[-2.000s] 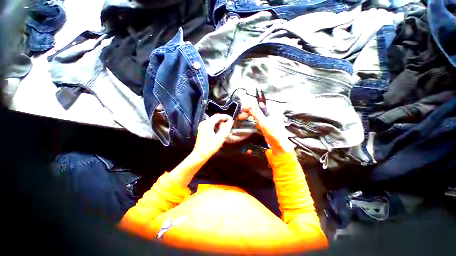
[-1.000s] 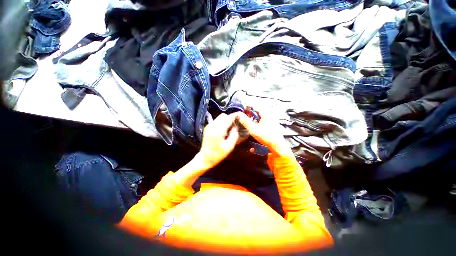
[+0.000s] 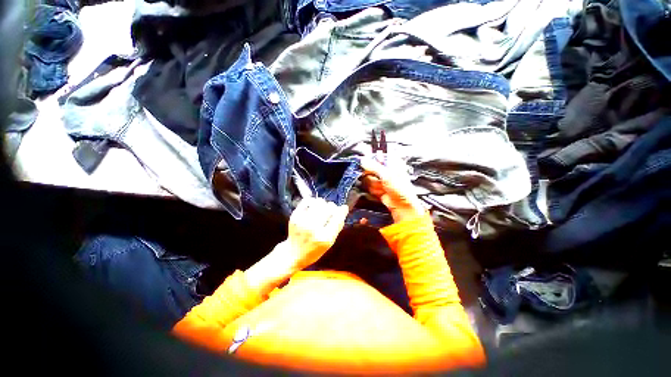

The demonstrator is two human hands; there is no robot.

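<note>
A dark-blue denim garment (image 3: pixel 254 140) lies at the table's front edge, with a small shiny button on it. My left hand (image 3: pixel 316 224) is closed on a narrow stitched part of it, near the centre. My right hand (image 3: pixel 390 184) is just to the right, at the other end of that stretched part. Small dark thread snips (image 3: pixel 379 141) stick up from my right hand, blades apart and pointing away from me. The fingertips are too bright and blurred to show any thread.
A pale inside-out garment with a blue waistband (image 3: pixel 441 82) lies behind my right hand. Dark garments (image 3: pixel 614 96) are heaped at the right. A pale garment (image 3: pixel 110 110) lies on the white table (image 3: pixel 44 158) at the left. More denim (image 3: pixel 132 272) sits below the table edge.
My hands have moved apart. My left hand has moved down, and the denim between them is now spread open. The snips now stand upright, showing clearly. The view has shifted slightly.
</note>
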